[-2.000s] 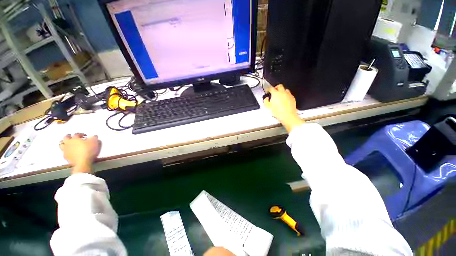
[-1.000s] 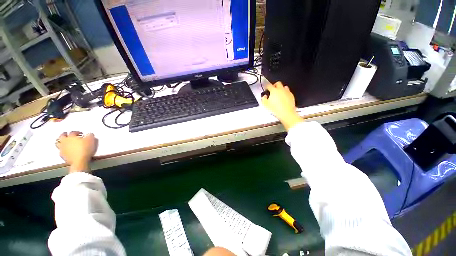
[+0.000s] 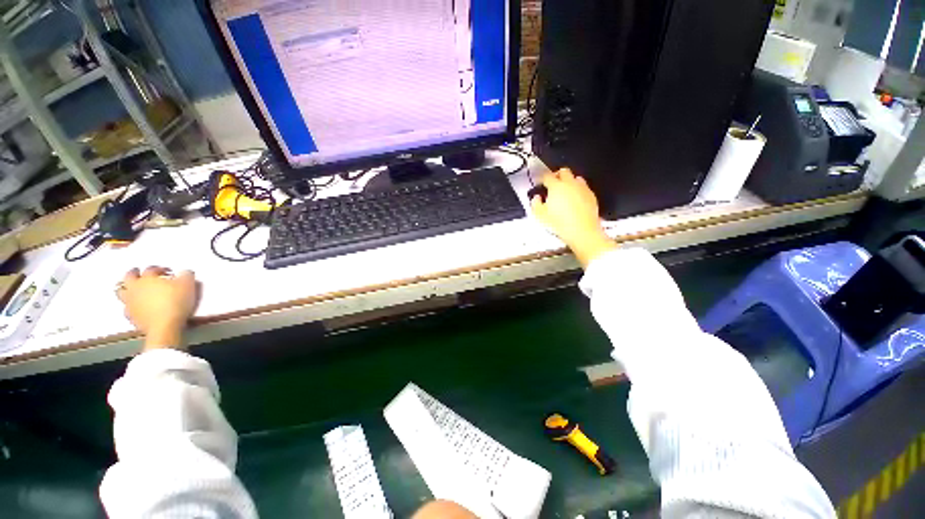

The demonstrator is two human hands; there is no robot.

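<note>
My right hand rests on a small black mouse beside the computer tower; the hand covers most of it. My left hand lies on the white bench near its front edge, fingers slightly curled, holding nothing. The monitor shows a pale window between blue areas. The black keyboard lies between my hands in front of it. A folded printed label strip and a narrower strip lie on the green surface below. A yellow and black tool, of a kind I cannot tell, lies to their right.
The black tower stands right of the monitor, then a white roll and a dark label printer. A yellow scanner and tangled cables lie left of the keyboard. A blue-purple stool stands at right. Shelving is at left.
The camera view has shifted slightly. The content of the pale window on the monitor looks a little different. Both hands stay in place.
</note>
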